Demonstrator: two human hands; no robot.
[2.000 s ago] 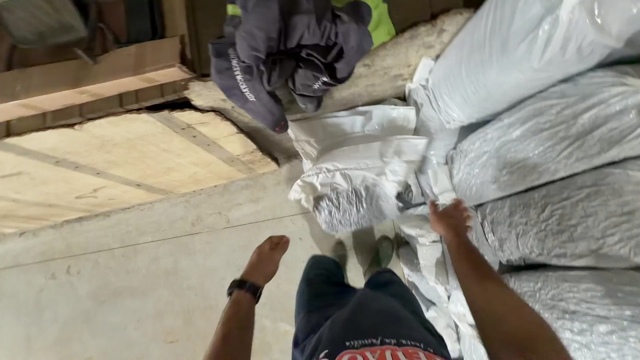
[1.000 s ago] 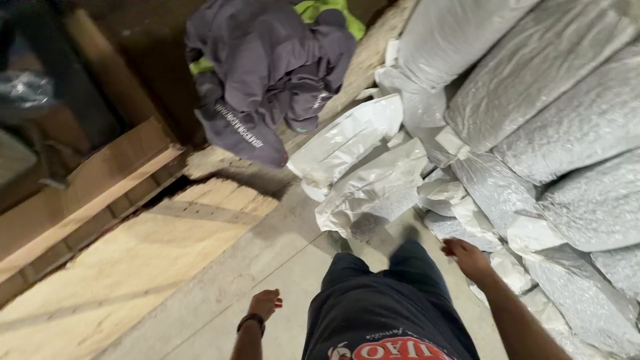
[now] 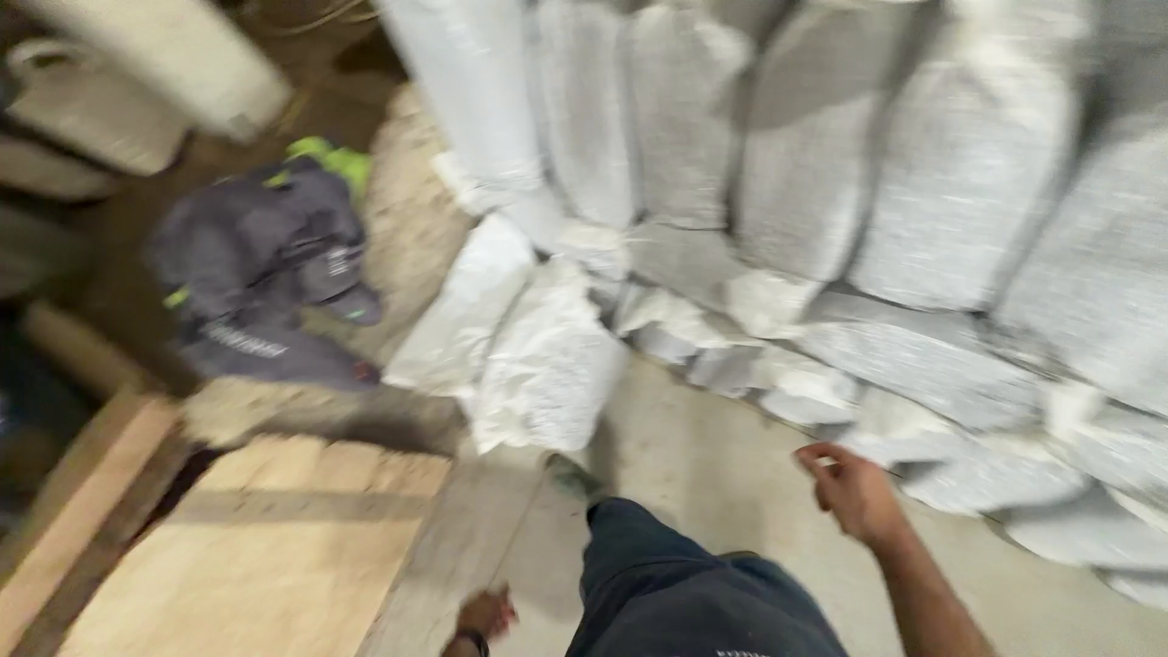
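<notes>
My left hand (image 3: 491, 613), with a dark band at the wrist, hangs low over the concrete floor, right of a wooden board. Its fingers are curled and blurred; whether it holds anything cannot be told. My right hand (image 3: 844, 484) is above the floor at the right, fingers bent and partly apart, with nothing seen in it. Nearest to it are folded ends of white woven sacks (image 3: 903, 424) along the foot of a stack. Two white sacks (image 3: 552, 360) lie beside each other in front of my feet, touching neither hand.
Full upright-looking sacks (image 3: 812, 137) fill the back and right. A dark grey garment (image 3: 265, 265) with bright green parts lies on a rough ledge (image 3: 411, 201) at the left. A pale wooden board (image 3: 274, 547) and a timber beam (image 3: 91, 520) occupy the lower left.
The view has swung strongly toward the right. My right hand, earlier close to the sack stack beside the loose white sacks, is now farther from those loose sacks.
</notes>
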